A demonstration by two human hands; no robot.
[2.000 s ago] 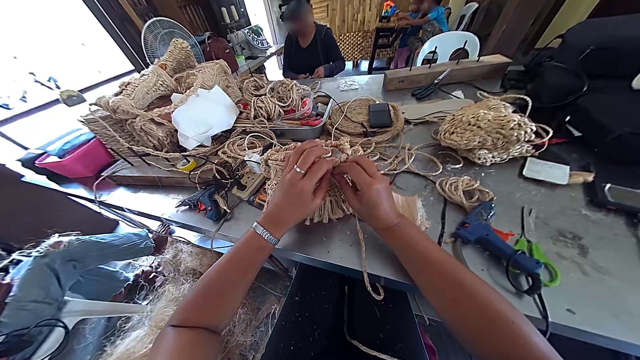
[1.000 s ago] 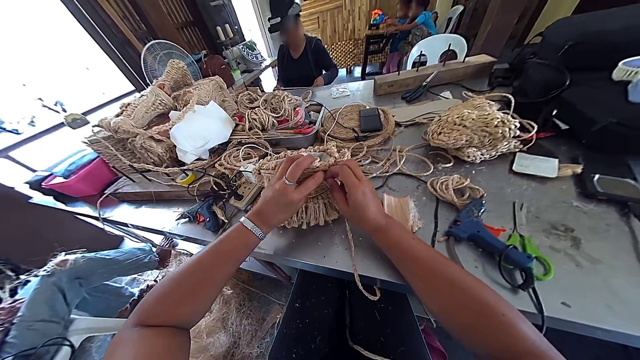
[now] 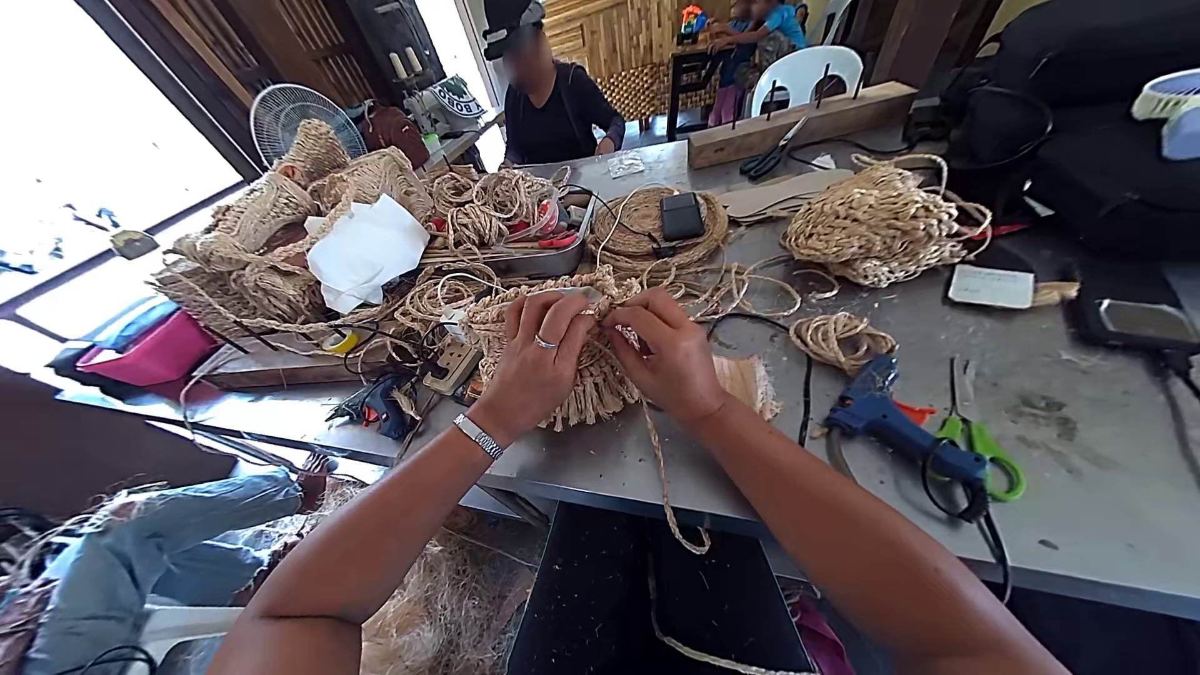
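A knotted natural-fibre rope piece with a fringe (image 3: 595, 389) lies at the table's front edge beneath both hands. My left hand (image 3: 539, 361) grips its upper edge; a ring and a metal watch are on that side. Close beside it, my right hand (image 3: 664, 352) pinches the same edge, fingertips nearly touching the left ones. From under the right hand a loose rope end (image 3: 661, 459) hangs over the table edge. The exact strand between the fingertips is hidden. A small coil of rope (image 3: 842, 341) lies to the right of the hands.
Right: a blue glue gun (image 3: 900, 427), green-handled scissors (image 3: 980, 445) and a braided rope bundle (image 3: 877, 220). Behind the hands lies a rope coil (image 3: 614, 234) under a black box (image 3: 682, 217). Left: a heap of woven pieces (image 3: 267, 220) and a second glue gun (image 3: 382, 408). A person (image 3: 562, 103) sits opposite.
Both hands stay at the upper edge of the rope piece, with small shifts of the fingers. The person opposite has raised their head since two seconds ago.
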